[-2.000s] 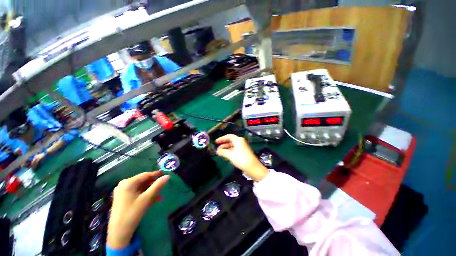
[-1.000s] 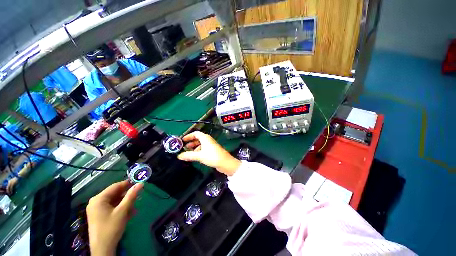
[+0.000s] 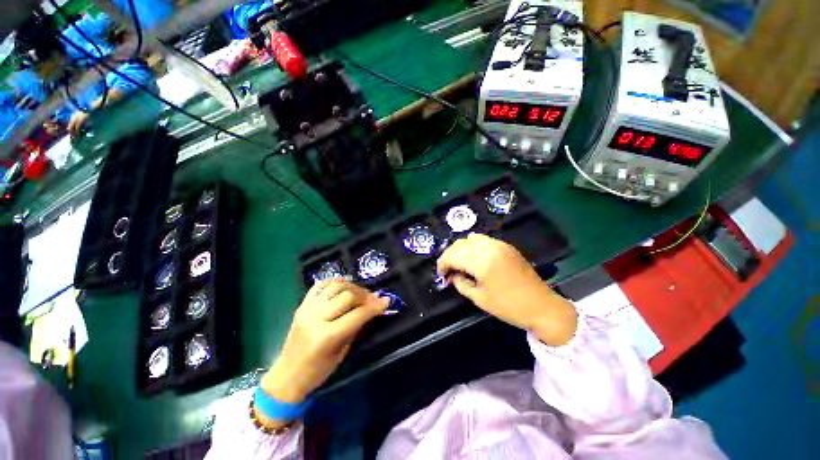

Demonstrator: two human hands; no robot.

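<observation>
The black component tray (image 3: 360, 340) lies in front of me with several round watch modules in its far row, one of them a bright module (image 3: 460, 217). My left hand (image 3: 321, 331) is over the tray's near row at the left, fingers closed on a watch module (image 3: 390, 302) that is partly hidden. My right hand (image 3: 490, 277) is over the near row at the middle, fingertips on another module (image 3: 441, 279), mostly hidden by the fingers. The black test fixture (image 3: 333, 148) stands behind the tray with its red clamp handle (image 3: 288, 55); no module shows on its upper sides.
Two white power supplies (image 3: 530, 85) (image 3: 661, 112) with red digits stand at the right. Black trays (image 3: 227, 269) with round parts lie at the left, beside paper and a pen (image 3: 71, 355). A red bin (image 3: 692, 292) is at the lower right. Blue-sleeved workers (image 3: 117, 72) sit opposite.
Both hands have left the fixture with the modules and come down over the near row of the tray. The modules are gone from the fixture. The view has tilted down.
</observation>
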